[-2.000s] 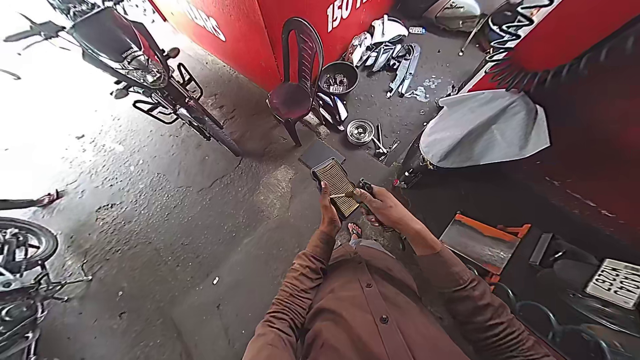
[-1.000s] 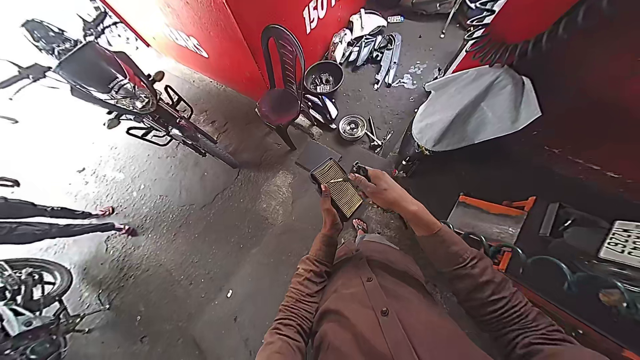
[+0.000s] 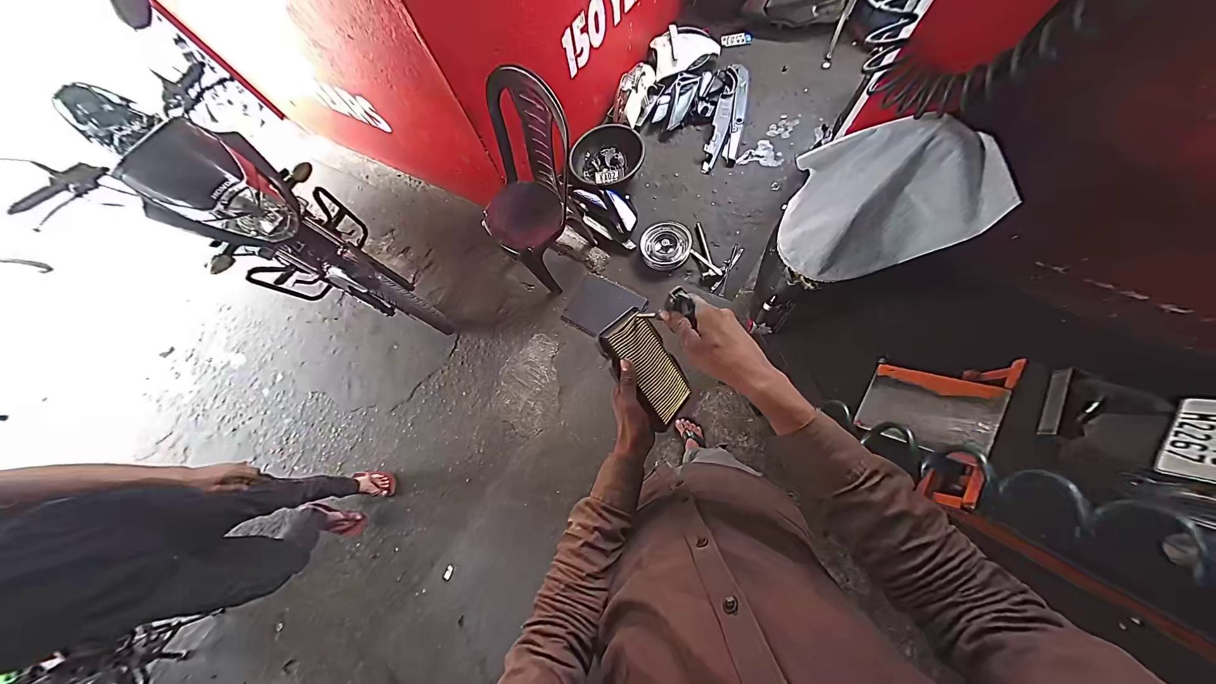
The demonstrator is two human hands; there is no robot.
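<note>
A pleated air filter (image 3: pixel 648 369) with yellowish folds and a dark frame is held in my left hand (image 3: pixel 631 410), gripped by its lower left edge. My right hand (image 3: pixel 714 334) is closed around a dark air blow gun (image 3: pixel 681 304), whose thin nozzle points left at the filter's upper end. Whether the nozzle touches the pleats I cannot tell. Behind the filter's top lies a flat dark grey panel (image 3: pixel 604 304); what it rests on is not plain.
A plastic chair (image 3: pixel 525 215), a black basin (image 3: pixel 606 157), a metal wheel part (image 3: pixel 665 246) and tools stand ahead. A motorcycle (image 3: pixel 275 223) is at left, a cloth-covered one (image 3: pixel 893 199) at right. Another person's legs (image 3: pixel 171 532) enter from the left. An orange-framed stand (image 3: pixel 936 404) is at right.
The blow gun in my right hand has moved to the filter's upper end. The other person, only partly seen a second ago, has come further in from the left.
</note>
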